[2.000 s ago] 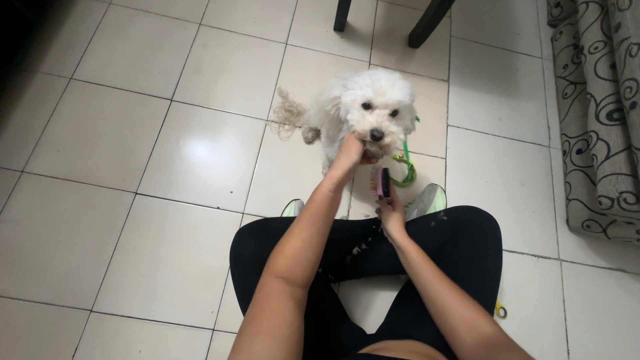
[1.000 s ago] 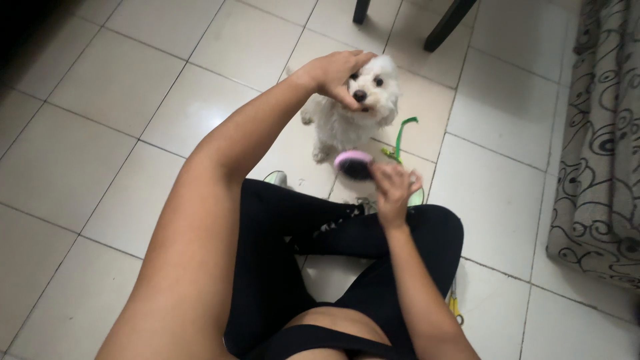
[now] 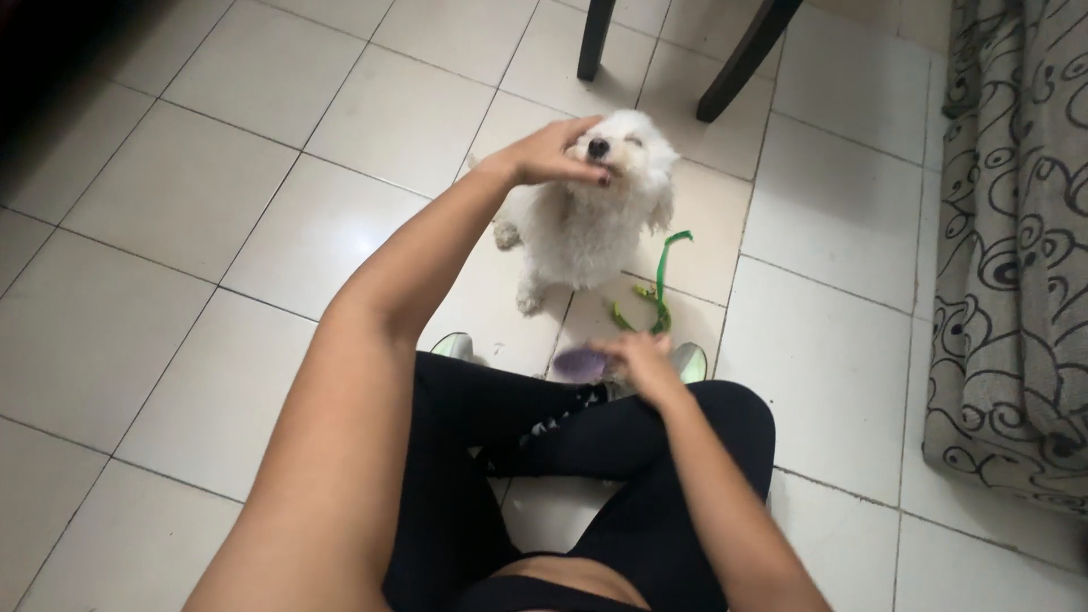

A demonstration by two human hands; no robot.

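A small white curly-haired dog (image 3: 586, 229) sits on the tiled floor beyond my crossed legs, its muzzle tipped up. My left hand (image 3: 557, 155) holds the side of its head, with the thumb under the muzzle. Above my shins, my right hand (image 3: 637, 361) grips a pet brush, whose purple oval head (image 3: 580, 364) points left and is blurred by motion. How the fingers wrap the handle is unclear. Just past the right hand, a green strap (image 3: 662, 276) lies on the floor near the dog's front paws.
Two dark furniture legs (image 3: 739, 64) stand on the tiles behind the dog. Grey fabric with a black swirl pattern (image 3: 990, 340) hangs or lies along the right side. My legs in black leggings (image 3: 714, 433) are crossed in front of me, with shoes (image 3: 689, 362) showing beyond them.
The left hand has gone from below the dog's muzzle to the side of its head. The dog's muzzle has tipped up. The brush has come down toward my shins since the one-second-old frame.
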